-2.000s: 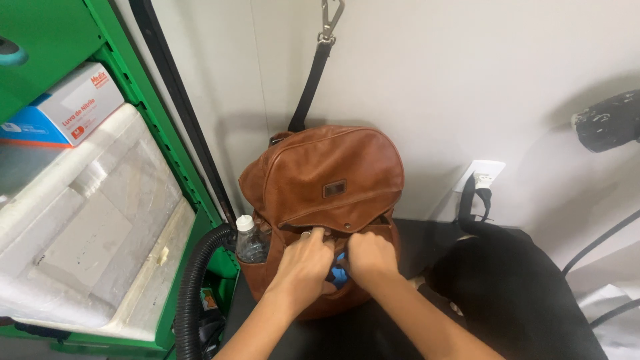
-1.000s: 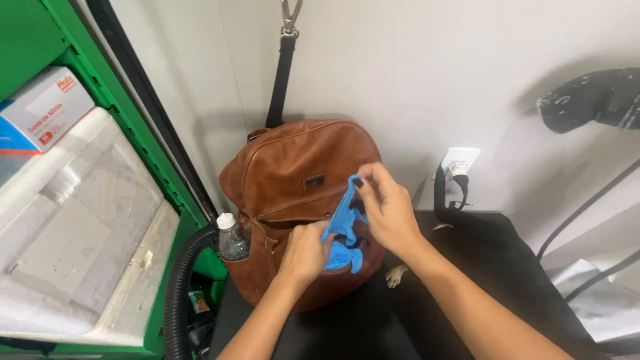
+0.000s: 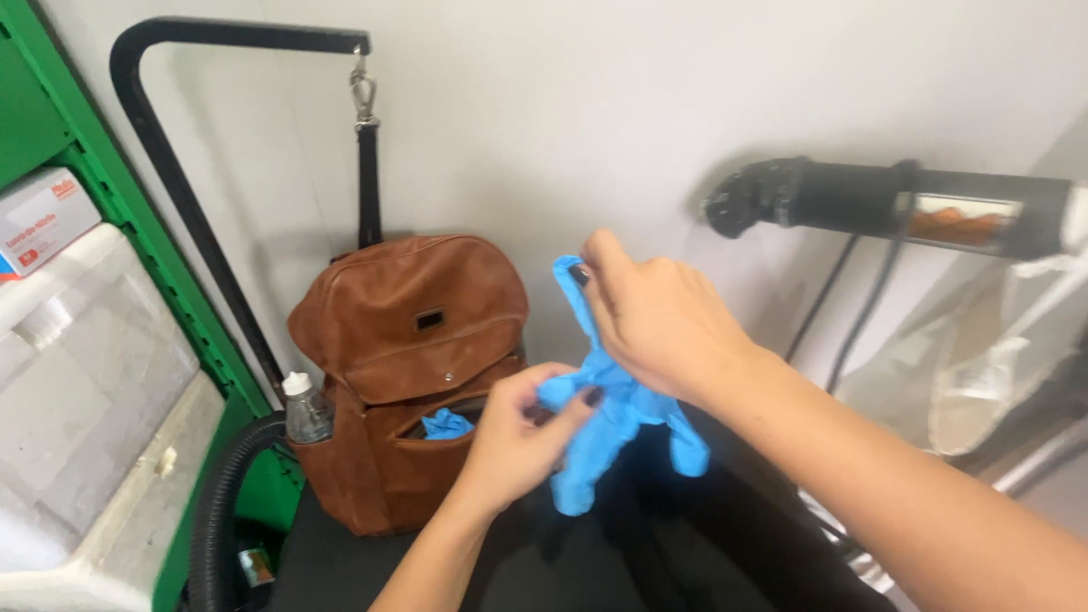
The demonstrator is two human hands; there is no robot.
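Observation:
A blue nitrile glove hangs between my two hands, fingers dangling down. My left hand pinches it between thumb and fingers at its left side. Higher up, my right hand grips another edge of the same glove. Behind and to the left stands a brown leather backpack on a black surface. More blue glove material pokes out of its open front pocket. A clear bottle with a white cap sits in the backpack's side pocket.
A black strap hangs by a metal clip from a black metal bar. To the left are a glove box on a whitish plastic bin, green shelving and a corrugated black hose. A black pipe and cables are at right.
Both hands were at the backpack's front pocket two seconds ago. They now hold a blue glove to the right of the backpack. The view has shifted, bringing more of the bar and pipe in.

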